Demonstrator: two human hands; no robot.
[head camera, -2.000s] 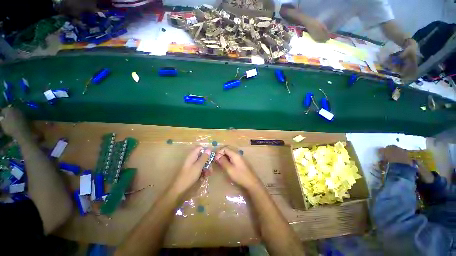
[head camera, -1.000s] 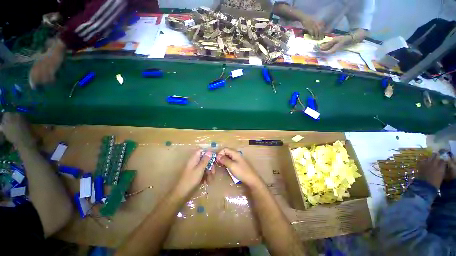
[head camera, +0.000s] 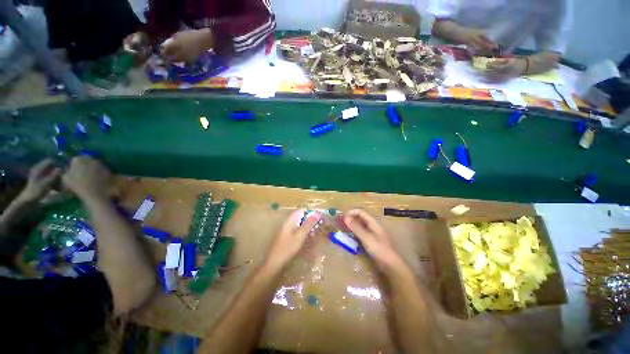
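Observation:
My left hand (head camera: 296, 237) holds a small circuit board (head camera: 310, 220) with pale parts between thumb and fingers. My right hand (head camera: 365, 232) is just to the right with its fingertips together. A blue battery (head camera: 345, 242) with a white patch is at the right hand's fingertips, below them, tilted. Its thin leads seem to run up between the hands; the blurred view does not show where they end. Green circuit board strips (head camera: 208, 225) lie left of my hands, next to several blue batteries with white labels (head camera: 173, 254).
An open cardboard box (head camera: 553, 269) of yellow pieces (head camera: 499, 261) stands at right. A black stick (head camera: 410, 213) lies beyond my hands. The green conveyor belt (head camera: 207, 151) carries scattered batteries. Another worker's arm (head camera: 119, 238) reaches in at left. People work across the belt, beside tan pieces (head camera: 373, 62).
The whole view has shifted, with bench things now further right. The blue battery now shows clearly below my right hand, and my hands are slightly further apart. The maroon-sleeved arm has drawn back from the belt.

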